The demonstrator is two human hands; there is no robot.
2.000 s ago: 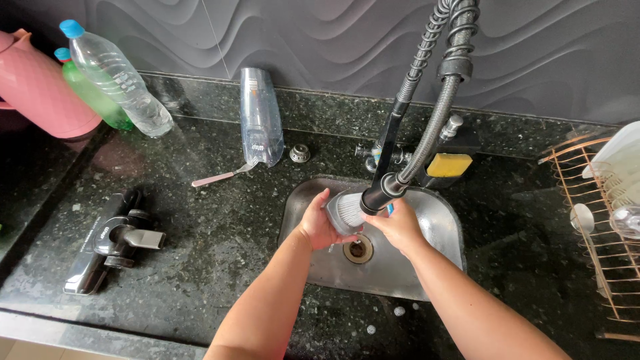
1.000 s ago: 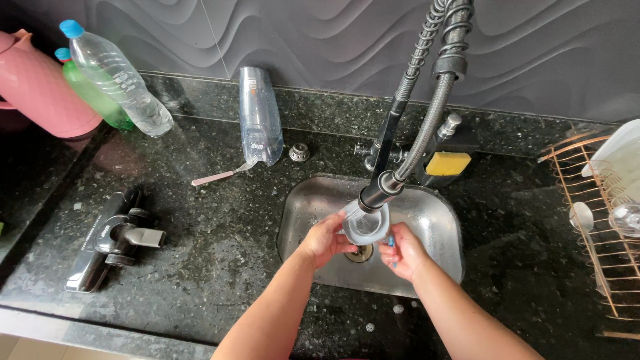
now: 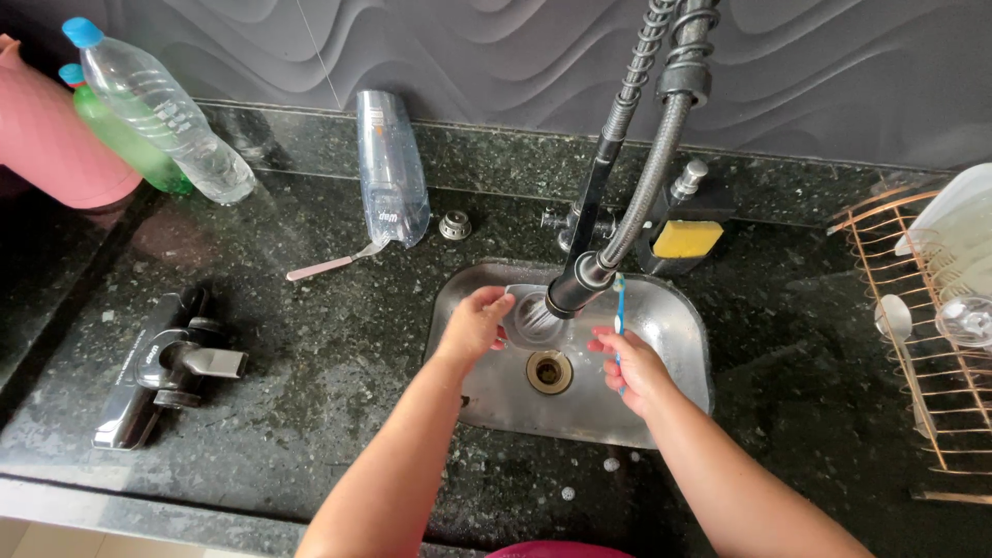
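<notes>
Over the steel sink (image 3: 659, 418), my left hand (image 3: 474, 325) grips a clear plastic cup-like part (image 3: 521, 322) by its left edge. Water from the black faucet spray head (image 3: 570, 293) runs into it. My right hand (image 3: 632, 364) holds a blue and white toothbrush (image 3: 619, 310) upright, bristles at the top, right of the spray head. The drain (image 3: 549, 372) shows between and below the hands. A transparent tinted container (image 3: 394, 170) leans on the backsplash, with a pink-handled utensil (image 3: 319, 269) at its lower end. A small round part (image 3: 455, 225) sits beside it.
A black vacuum floor head (image 3: 159, 364) lies on the granite counter at left. Behind it are a pink jug (image 3: 58, 139), a green bottle (image 3: 128, 143) and a clear bottle (image 3: 167, 108). A yellow sponge (image 3: 687, 239) sits in a holder behind the sink. A copper wire dish rack (image 3: 922, 333) stands at right.
My right hand has come away from the clear part and moved right, with the toothbrush now plainly visible in it. My left hand has kept the part under the water and shifted slightly left.
</notes>
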